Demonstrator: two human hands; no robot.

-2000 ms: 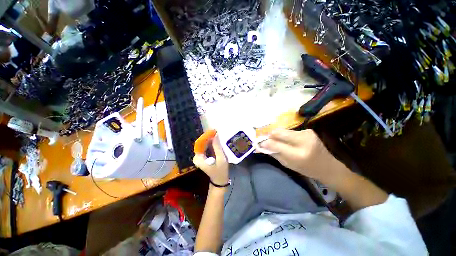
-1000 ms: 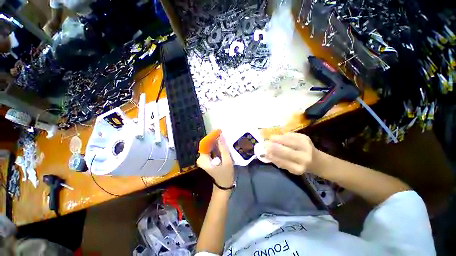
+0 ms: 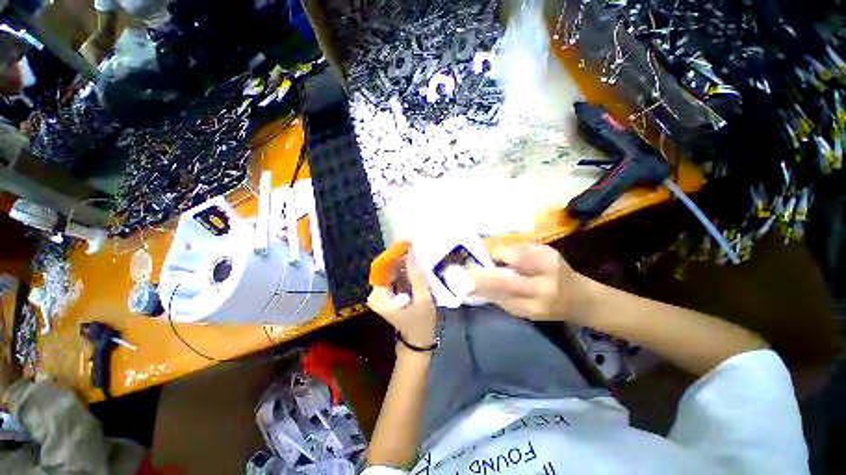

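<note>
A white camera housing (image 3: 445, 289) with a dark square face is held over my lap, just off the bench's front edge. My left hand (image 3: 405, 301) grips its left side; a bright orange patch (image 3: 390, 264) shows at the fingers and a dark band is on the wrist. My right hand (image 3: 529, 283) is at the right side of the face, its fingertips holding a small white round piece (image 3: 457, 276) over the dark square. The fingers partly hide the face, and I cannot tell whether the piece is seated in it.
Stacked white housings (image 3: 241, 264) stand left of a long black parts tray (image 3: 343, 195). Behind lie white small parts (image 3: 399, 148) and grey-black parts. A black-red glue gun (image 3: 621, 162) lies right, a smaller one (image 3: 100, 353) far left. A carton below holds housings (image 3: 311, 422). A person's sleeve shows bottom left.
The small white piece in my right hand has moved left from the housing's right edge onto the dark square face. My left hand stays on the housing. A sleeve has come in at bottom left.
</note>
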